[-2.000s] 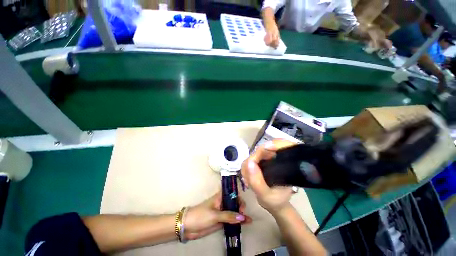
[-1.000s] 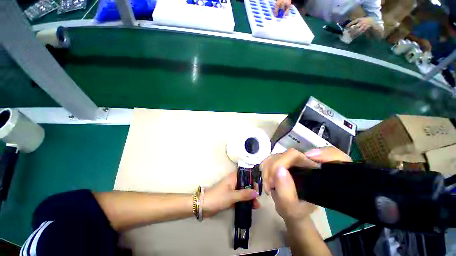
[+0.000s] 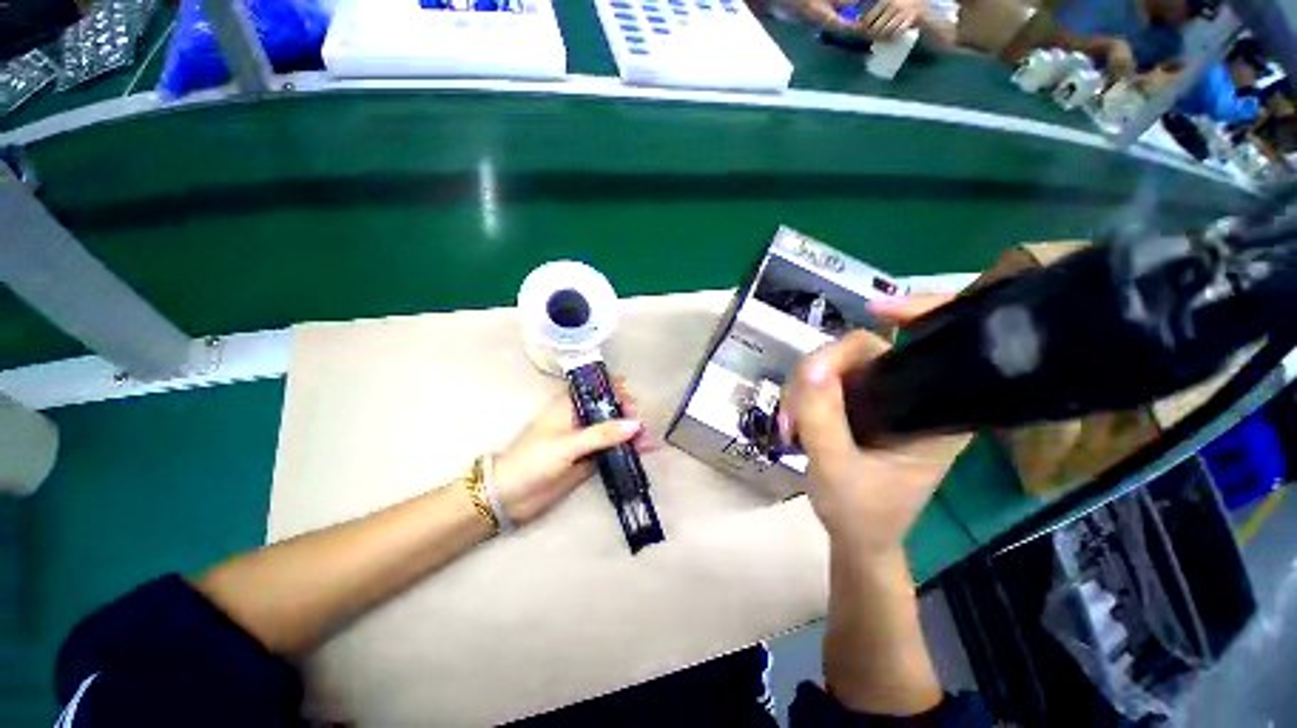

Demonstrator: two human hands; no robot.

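A part-assembled hair dryer (image 3: 617, 469) lies on the beige mat (image 3: 413, 427), its white round barrel with a dark hole at the far end and its open black handle towards me. My left hand (image 3: 548, 462) holds the handle, thumb on top. My right hand (image 3: 868, 441) grips a thick black electric screwdriver (image 3: 1038, 341) over the screw box (image 3: 711, 398). The driver's tip is at the box's near compartment, partly hidden by my fingers, and I cannot tell whether it carries a screw.
A brown carton (image 3: 1074, 452) stands right of the box. A black crate (image 3: 1124, 612) with clear bags is low at right. A metal post (image 3: 93, 270) rises at left. Beyond the green belt (image 3: 384, 199) are white foam trays (image 3: 690, 46) and another worker's hands (image 3: 889, 20).
My right hand and the screwdriver have moved from beside the dryer handle to over the screw box. The dryer, still in my left hand, is now tilted, its barrel pointing up and left.
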